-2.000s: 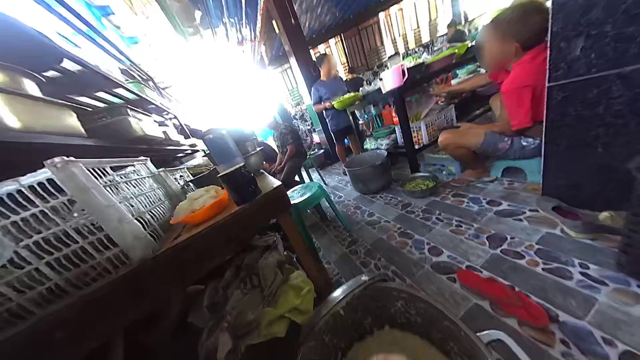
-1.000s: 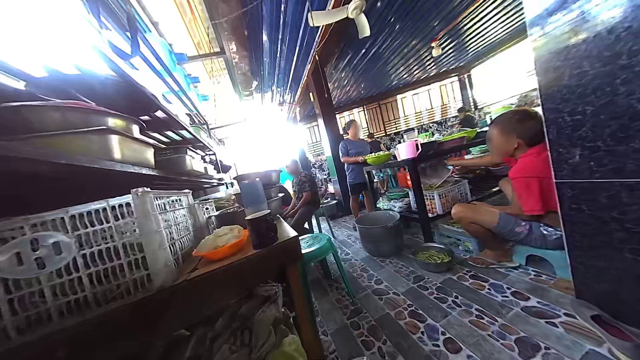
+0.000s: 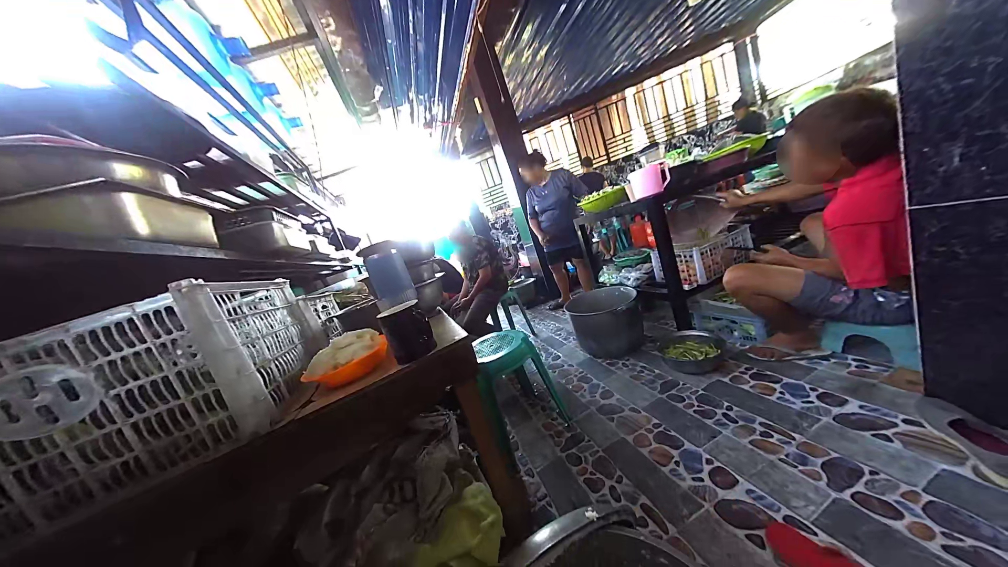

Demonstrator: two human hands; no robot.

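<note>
Neither of my hands shows in the head view. At the bottom edge, the rim of a large metal pot (image 3: 563,531) is partly in view; its contents are hidden. On the wooden table (image 3: 409,378) to the left, an orange bowl (image 3: 350,370) holds a pale, whitish food. A dark mug (image 3: 407,332) stands just behind it, with a translucent bluish container (image 3: 387,276) farther back. White plastic crates (image 3: 134,394) line the left part of the table.
A green stool (image 3: 504,350), a large grey pot (image 3: 605,321) and a metal bowl of green vegetables (image 3: 693,352) stand on the tiled floor. A person in red (image 3: 866,224) sits at right. Others stand or sit farther back. Cloths or sacks (image 3: 441,504) lie under the table.
The view has swung upward from two seconds ago, so the near pot and the red slipper show less. Compared with one second ago, the pot's rim is back in view.
</note>
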